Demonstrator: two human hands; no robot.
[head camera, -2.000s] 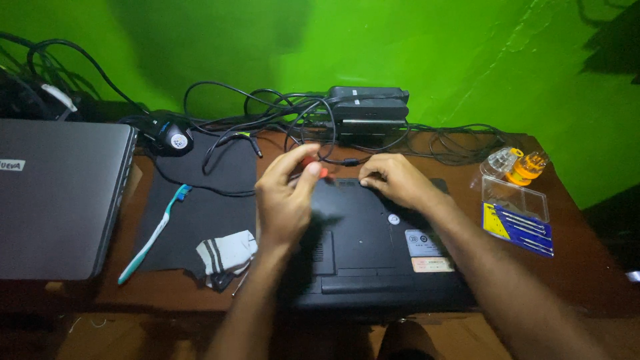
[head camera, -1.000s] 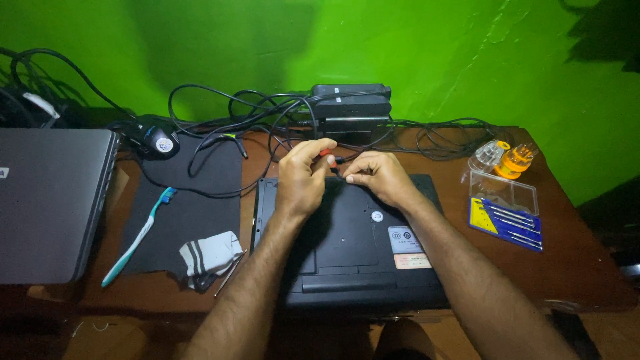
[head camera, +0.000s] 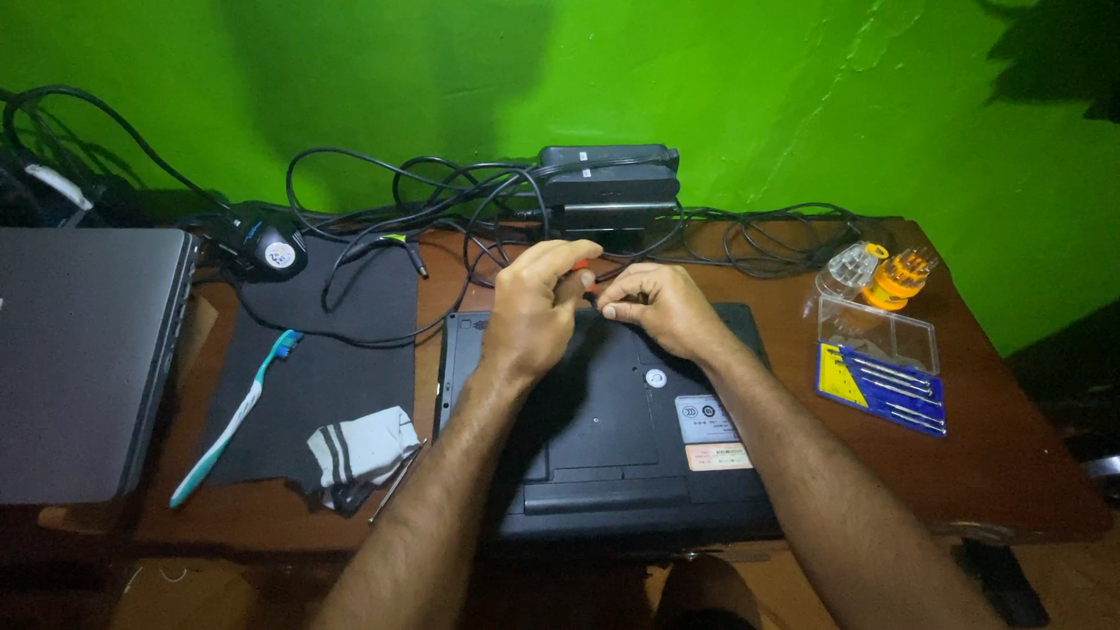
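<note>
A black laptop (head camera: 604, 420) lies upside down on the wooden table, its bottom cover, stickers and battery showing. At its far edge my left hand (head camera: 538, 302) grips a red-handled tool (head camera: 588, 265), most likely a screwdriver, mostly hidden by the fingers. The thumb and index finger of my right hand (head camera: 652, 302) are pinched together beside the tool's dark lower end, touching the laptop's far edge. Whether they hold the tool's shaft or a small part cannot be told.
A grey laptop (head camera: 83, 350), a toothbrush (head camera: 232, 420), a striped cloth (head camera: 363, 446) and a thin metal tool (head camera: 398, 481) are at left. Cables and black power adapters (head camera: 608, 175) line the green wall. At right are a precision screwdriver set (head camera: 884, 389) and an orange bit holder (head camera: 897, 280).
Both hands stay at the laptop's far edge. The left hand with the red tool has come closer to the right fingertips than two seconds ago. The view has shifted slightly.
</note>
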